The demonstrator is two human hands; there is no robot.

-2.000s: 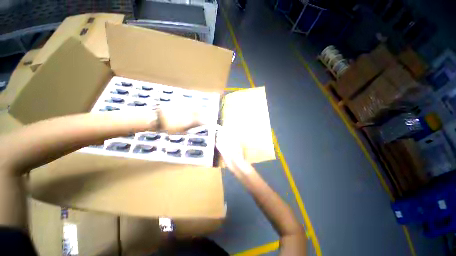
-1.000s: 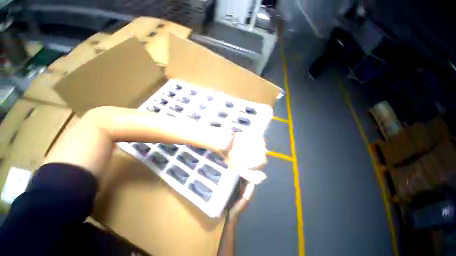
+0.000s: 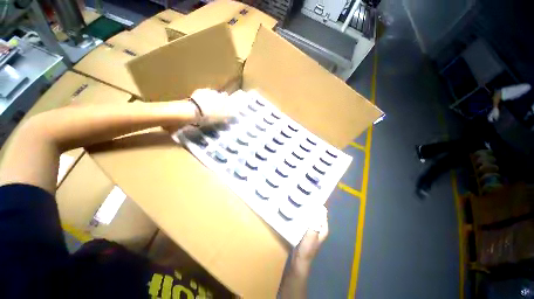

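A white parts tray [image 3: 275,169] with rows of small dark curved parts lies tilted in the opening of an open carton [image 3: 193,201]. My right hand [image 3: 311,233] grips the tray's near right corner, with the fingers at its edge. My left hand [image 3: 215,106] is at the tray's left end, inside the carton opening. It is blurred and its fingertips are hidden, so its grip cannot be told. Larger dark parts show blurred just below it. The carton's flaps [image 3: 310,87] stand open around the tray.
Closed cartons [image 3: 120,49] stand behind and to the left. A grey bench [image 3: 29,82] is at the far left and a machine [image 3: 325,35] beyond the carton. Grey floor with yellow lines [image 3: 363,216] runs at the right. A person [image 3: 462,137] and brown cartons [image 3: 503,228] are further right.
My left hand has moved from the tray's right side to its left end. My right hand now shows at the near right corner. The view has swung left, and the carton appears turned.
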